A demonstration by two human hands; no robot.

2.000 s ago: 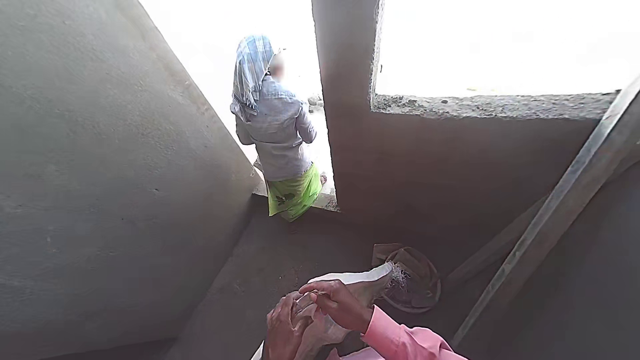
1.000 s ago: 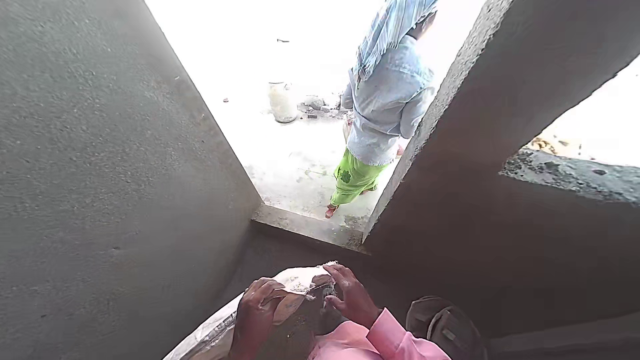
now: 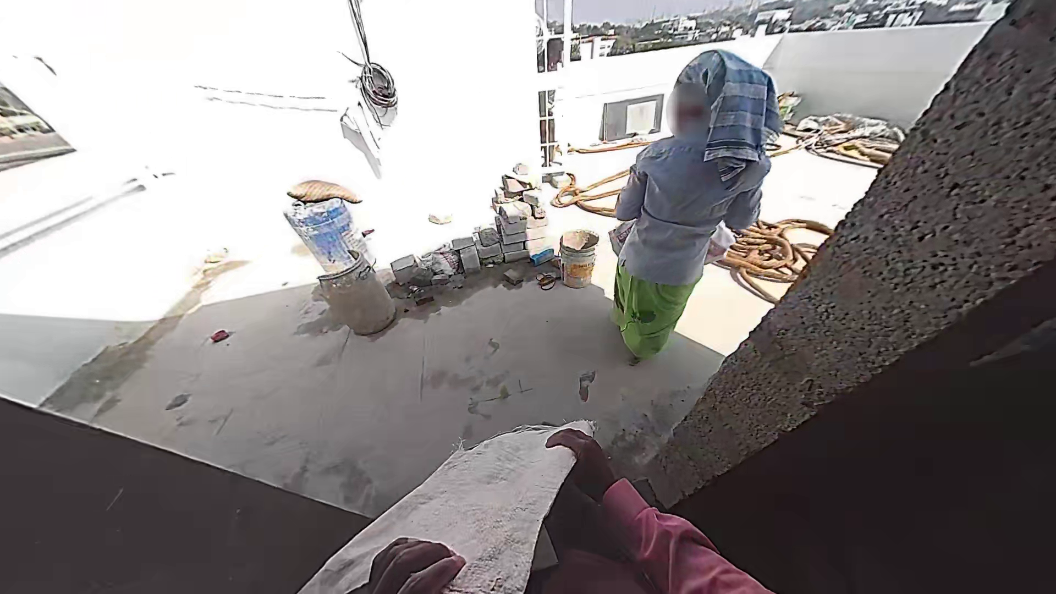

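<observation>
A white woven sack (image 3: 487, 487) with a frayed edge lies across the bottom middle, close to my body. My right hand (image 3: 584, 460), below a pink sleeve, grips the sack's upper right corner with its fingers over the edge. Lower down, my left hand (image 3: 415, 568) has its fingers curled over the near left part of the sack. Whatever the sack holds is hidden.
A person (image 3: 689, 198) in a grey-blue shirt walks outside, right of centre. Stacked blocks (image 3: 511, 227), a bucket (image 3: 579, 257), stacked containers (image 3: 356, 293) and coiled hoses (image 3: 767, 252) stand or lie beyond. A rough wall edge (image 3: 858, 272) rises on the right, with a dark wall (image 3: 148, 503) at left.
The view has swung to the open terrace outside. My hands, close together on the sack before, are now farther apart. The person has moved farther out from the doorway.
</observation>
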